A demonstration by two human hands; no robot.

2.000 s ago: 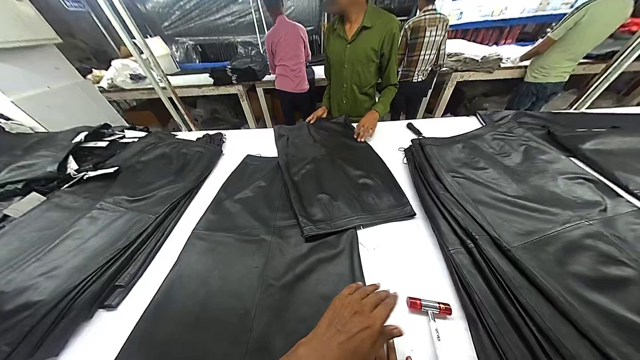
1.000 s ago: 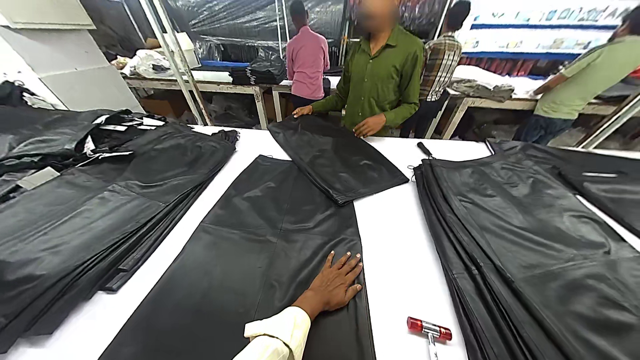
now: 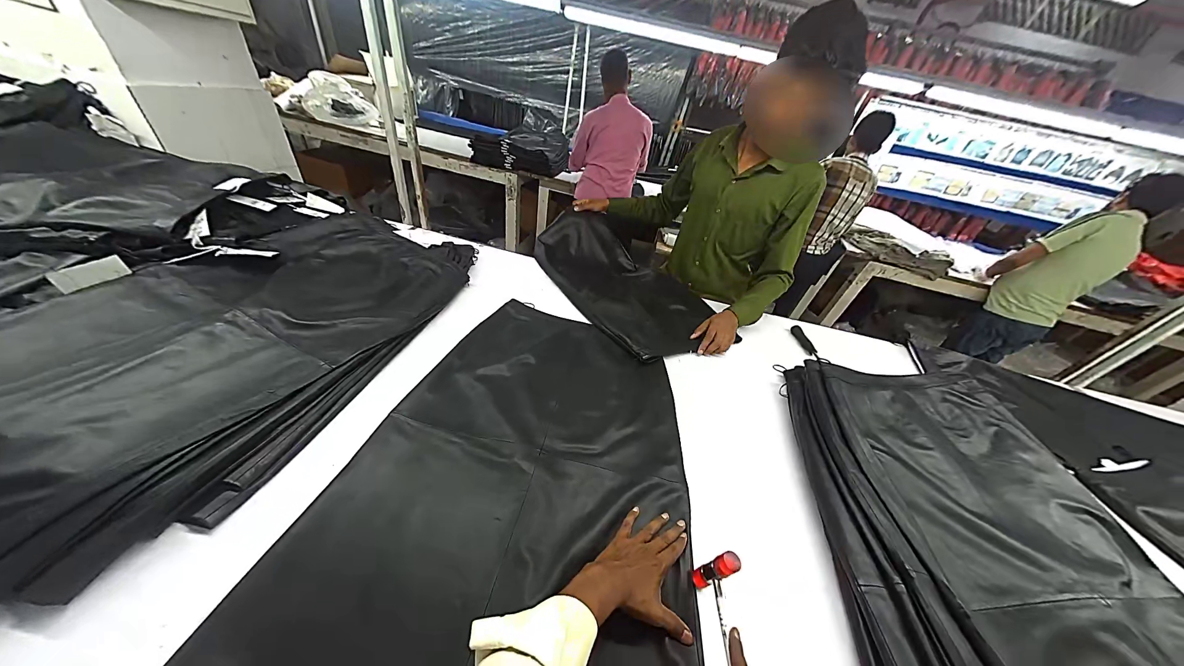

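Observation:
A black leather skirt panel (image 3: 462, 481) lies flat on the white table. My left hand (image 3: 643, 564) rests palm down on it near its right edge, fingers spread. Beside that edge is a mallet with a red head (image 3: 717, 569). Only a fingertip of my right hand (image 3: 736, 647) shows at the bottom, next to the mallet's handle; whether it grips the handle cannot be seen. Across the table, a co-worker in a green shirt holds another black leather piece (image 3: 620, 287) by both ends, its lower corner over the top of the flat panel.
Stacks of black leather garments lie at the left (image 3: 185, 342) and right (image 3: 962, 481). White tags (image 3: 88, 275) lie on the left stack. A black-handled tool (image 3: 802, 339) sits near the far edge. Other people stand at back tables (image 3: 462, 157).
My left hand has stayed on the panel since one second ago. The mallet is now closer to the panel's edge. The co-worker has lifted and drawn back the other leather piece.

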